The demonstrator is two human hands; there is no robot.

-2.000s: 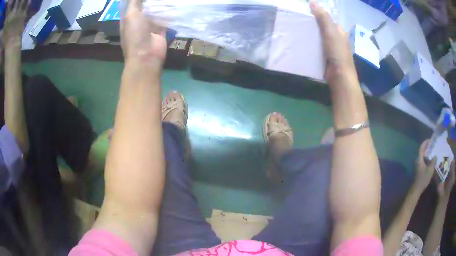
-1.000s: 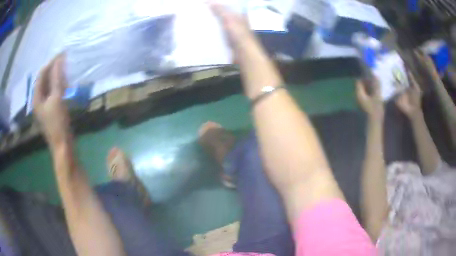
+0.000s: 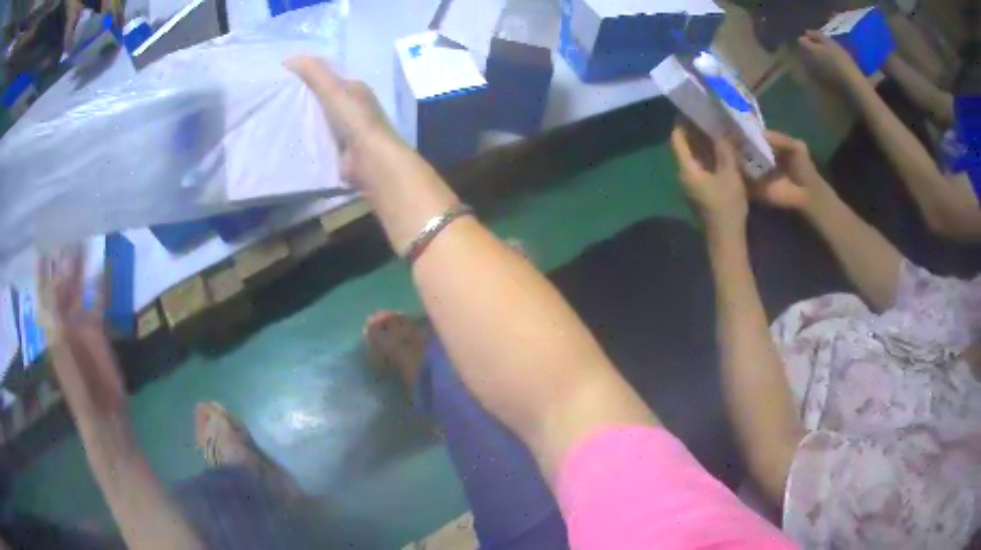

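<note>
A white boxy product unit is inside a clear poly bag at the upper left, over the white table. The bag's loose, crinkled part spreads to the left. My right hand is at the unit's right edge with its fingers stretched out; whether it grips the unit or only touches it cannot be told. My left hand is blurred, below the bag at the far left, with its fingers apart and nothing seen in it.
Blue-and-white cartons stand on the table, some with open flaps. More blue pieces lie under and left of the bag. At right, a person's hands hold a white unit with a blue-and-white part. Another person holds a blue carton.
The view has swung right, so the bagged unit now shows at the upper left. My left hand has come off the bag, while my right hand stays at the unit's right edge.
</note>
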